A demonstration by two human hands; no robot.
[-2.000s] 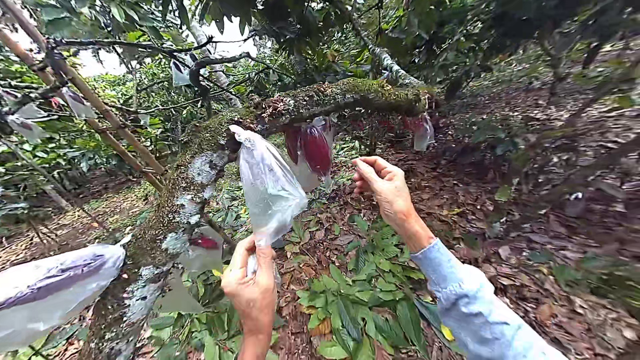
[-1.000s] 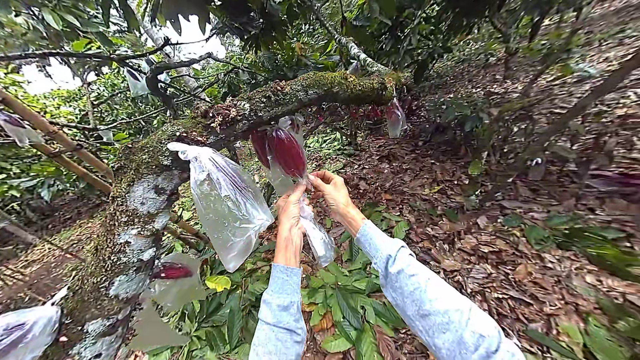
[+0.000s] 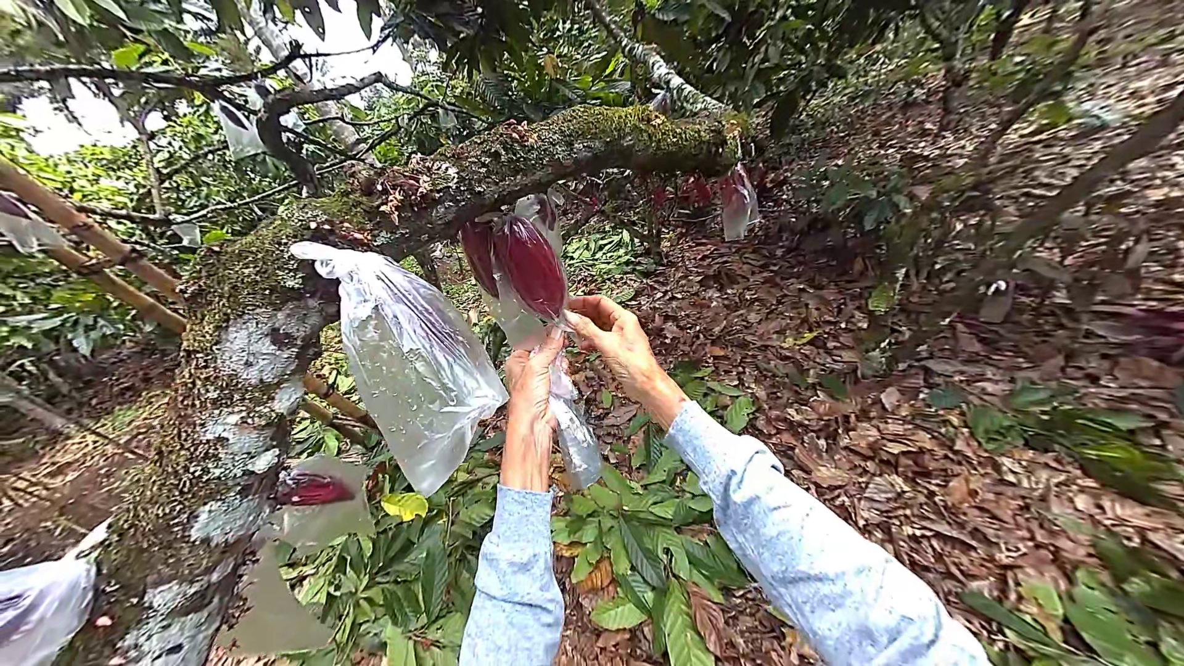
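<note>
Below the mossy branch hangs a dark red cacao pod [image 3: 529, 266] with clear plastic film around it. My left hand [image 3: 531, 393] pinches the gathered plastic bag [image 3: 575, 435] just under the pod's tip, and its lower end hangs down past my fingers. From the right, my right hand [image 3: 618, 347] grips the same plastic at the tip, close to my left fingertips. Another red pod [image 3: 478, 257] hangs directly behind and to the left. A larger translucent bag [image 3: 407, 361], knotted at its top, hangs left of my left hand around a pod seen only dimly.
A mossy, lichen-covered trunk [image 3: 236, 416] rises at left and bends into a thick branch [image 3: 592, 139] overhead. More bagged pods hang at lower left [image 3: 319, 490] and right of the branch [image 3: 737, 199]. Bamboo poles [image 3: 102, 242] cross at left. Leaf litter and green leaves cover the ground.
My left hand has left the bottom of the large bag, where it was two seconds ago, and moved to the red pod's plastic. My right hand has joined it there.
</note>
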